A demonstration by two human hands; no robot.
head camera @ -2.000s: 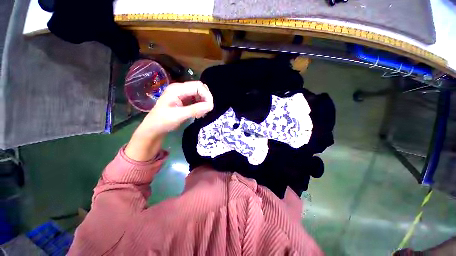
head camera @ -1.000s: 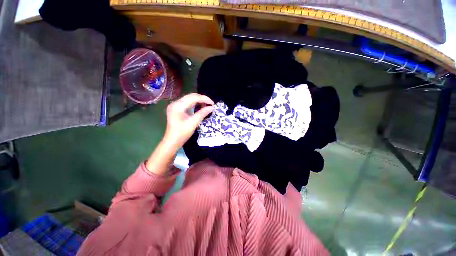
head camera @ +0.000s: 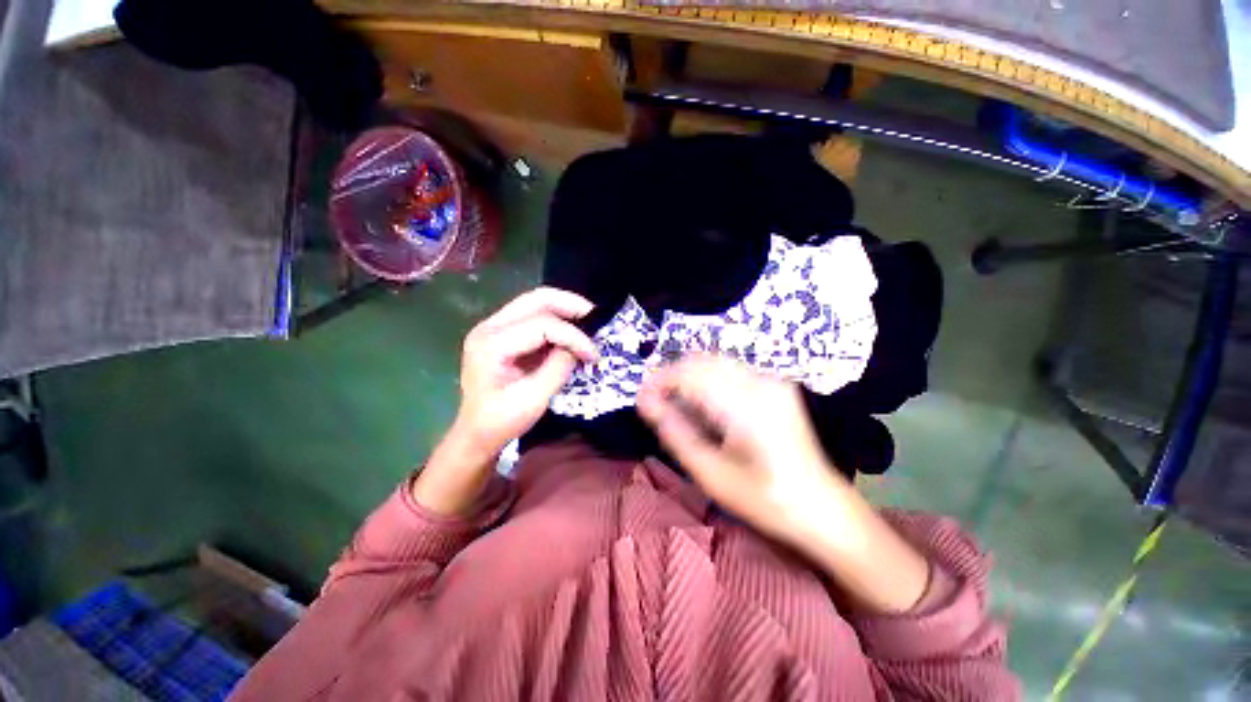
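Note:
The white lace collar (head camera: 803,309) with a dark openwork pattern lies on the solid black garment (head camera: 686,192), bunched over my lap. A small dark round spot, like a button (head camera: 648,348), shows near the collar's middle. My left hand (head camera: 510,373) holds the collar's left edge between thumb and fingers. My right hand (head camera: 748,432) is blurred over the collar's lower middle, thumb and fingertips close together. It hides part of the lace. No needle or thread can be made out.
The table edge with a yellow tape measure (head camera: 823,30) runs across the top, above a wooden drawer (head camera: 501,71). A pink mesh waste basket (head camera: 398,206) stands at left beside a grey fabric bin (head camera: 151,220). More black fabric (head camera: 261,41) hangs at upper left. Metal legs stand at right.
My right hand has come into view over the collar. My left hand has moved from the air down to the collar's left edge and now sits slightly lower.

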